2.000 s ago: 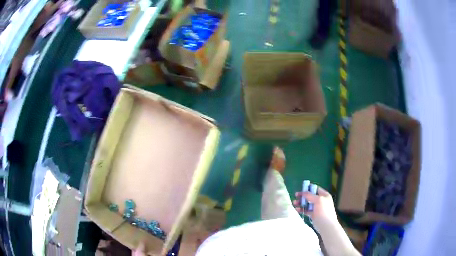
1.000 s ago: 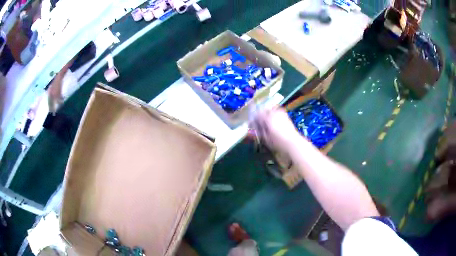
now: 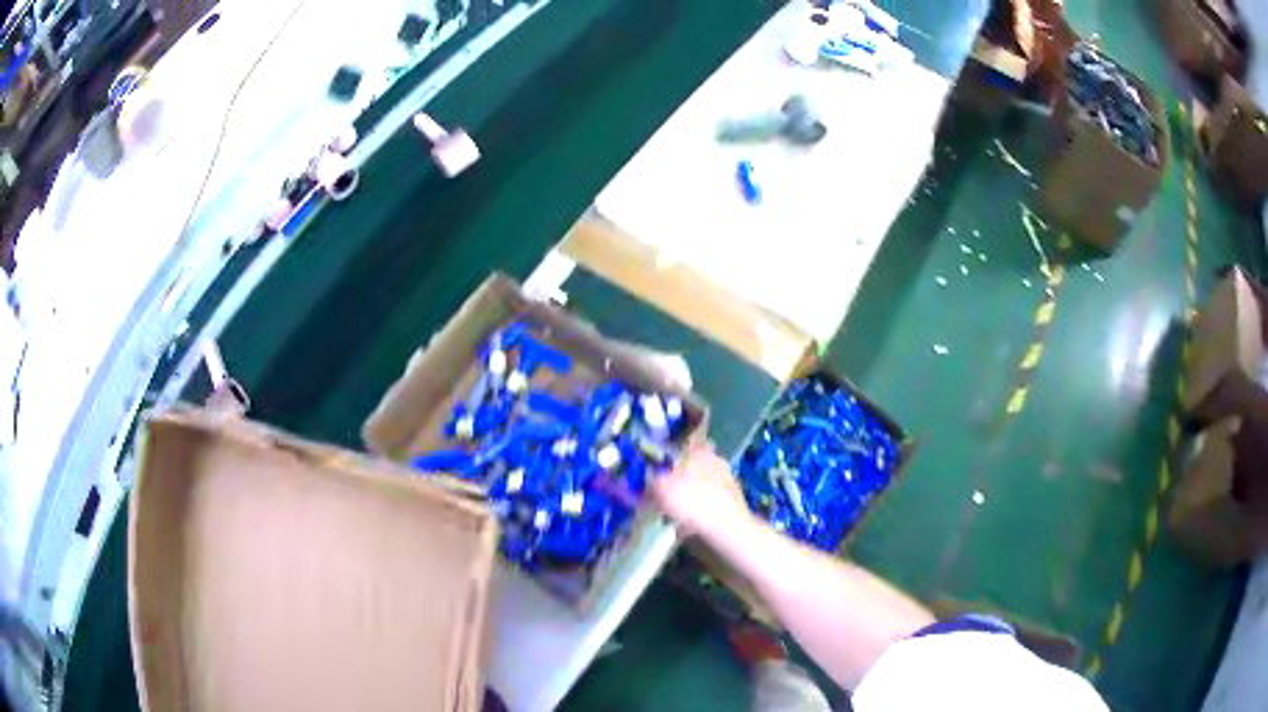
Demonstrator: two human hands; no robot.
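My right hand (image 3: 691,487) is at the right wall of an open carton (image 3: 434,365) of blue cylinders with white labels (image 3: 535,459). Its fingertips are blurred against the carton's rim, so I cannot tell whether it holds anything. A shallow brown cardboard tray (image 3: 313,591) is at the lower left, overlapping the carton's near left corner and cut off by the bottom edge. The visible part of the tray shows bare cardboard. My left hand is not in view.
A second carton of blue parts (image 3: 823,466) is right of my hand. A white sheet (image 3: 821,209) bears a grey-green tool-like thing (image 3: 772,125) and one blue piece (image 3: 748,181). A curved white bench (image 3: 181,181) runs along the left. More cartons (image 3: 1106,160) stand at the right.
The view has swung from the floor cartons to the cartons of blue parts. The white and silver cylinders seen in my right hand earlier are not visible now. My right hand has reached the nearer blue-filled carton.
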